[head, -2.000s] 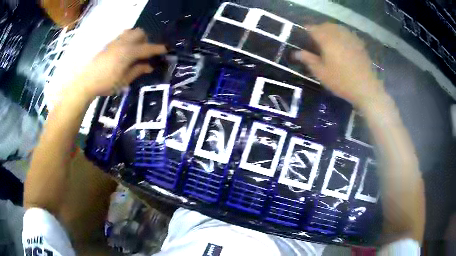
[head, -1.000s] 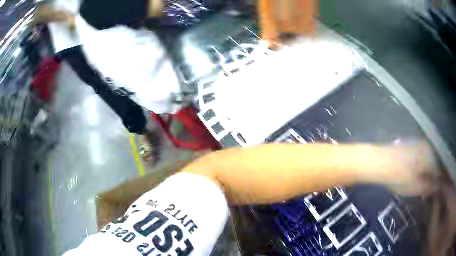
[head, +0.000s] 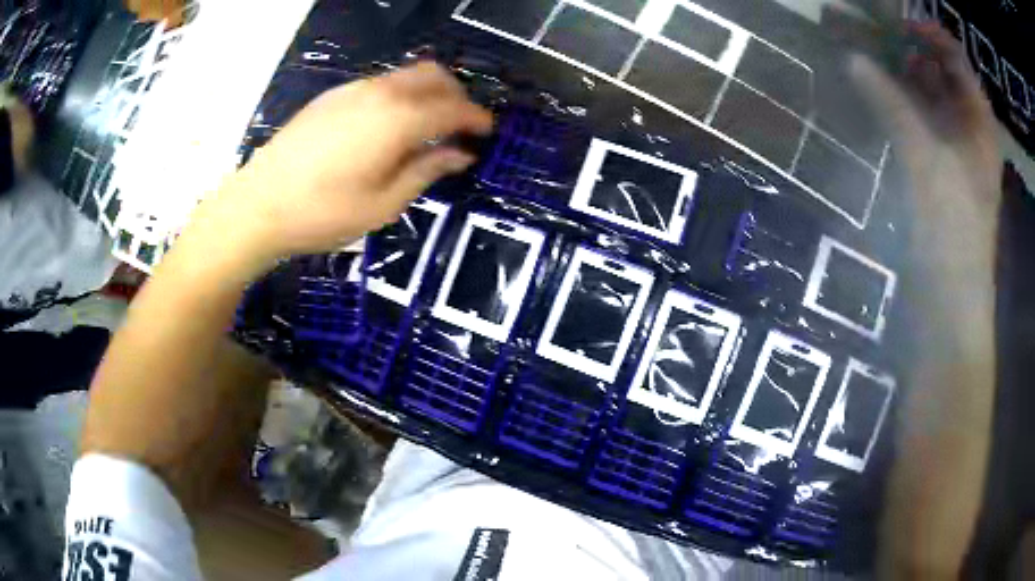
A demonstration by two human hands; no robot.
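Observation:
Dark phone front housings with blue keypads [head: 448, 392] lie in a curved row on a shiny black tray [head: 454, 452]. White frames [head: 553, 340] surround their screen openings. Another housing lies sideways above the row, its white frame [head: 579, 187] around its window. My left hand [head: 352, 159] is over the upper left housings, its fingertips beside a blue keypad; whether it holds anything is unclear. A die-cut sheet of joined white-edged rectangles [head: 713, 104] lies across the top. My right hand [head: 925, 74] is blurred at the upper right, beyond the sheet; its fingers are unclear.
A bright white surface [head: 199, 97] with a grid-like heap [head: 97, 199] at its edge is at upper left. Part of another person, a white sleeve [head: 51, 250], shows at far left. Scraps [head: 324, 460] are below the tray. More white-outlined pieces [head: 985, 57] are at top right.
The view has swung back from the left side and floor to the tray. My left hand is over the housings again. Compared with two seconds ago, my right hand is farther up and right.

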